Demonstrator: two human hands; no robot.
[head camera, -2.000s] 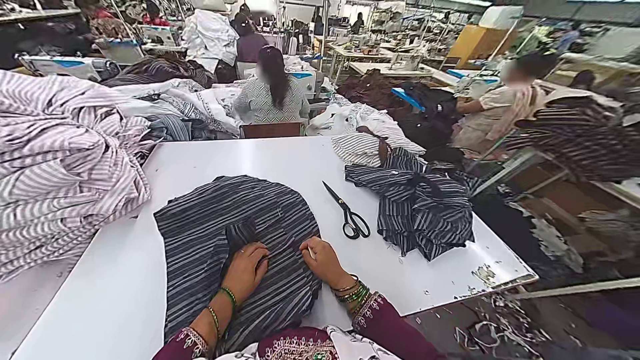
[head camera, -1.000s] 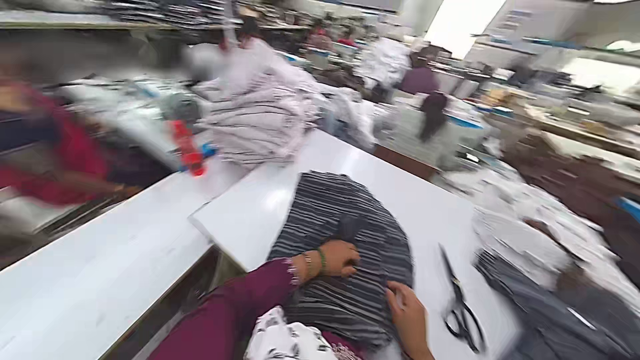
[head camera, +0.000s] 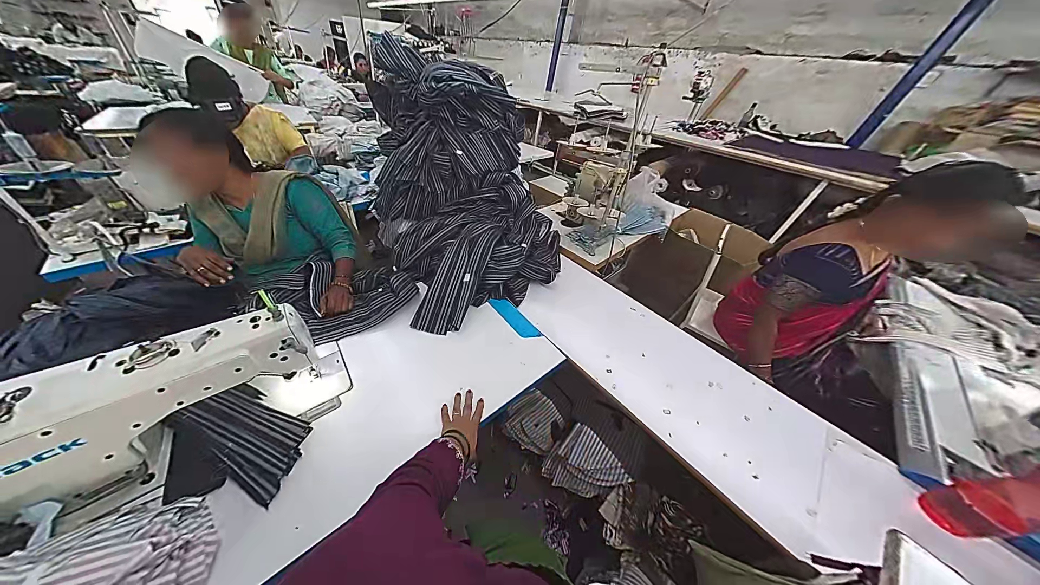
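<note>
My left hand (head camera: 461, 421) rests on the edge of a white sewing table, fingers spread, holding nothing; a maroon sleeve covers the arm. My right hand is out of view. Left of my hand stands a white Jack sewing machine (head camera: 154, 374), with dark striped fabric (head camera: 240, 443) beneath its arm. Beyond my hand, a tall heap of dark striped fabric (head camera: 455, 162) stands at the table's far end. Pink-and-white striped cloth (head camera: 122, 540) lies at the lower left.
A person in teal (head camera: 276, 215) sits behind the machine, hands near striped cloth. Another person (head camera: 800, 301) leans at the right. A long white table (head camera: 715, 406) bears small scraps. Between the tables, striped cloth (head camera: 581, 463) lies low down. A red object (head camera: 983, 505) lies at the right.
The view has turned strongly. Earlier both hands were on dark striped fabric beside black scissors; now my left hand is off that fabric and on a table edge, and my right hand is out of view.
</note>
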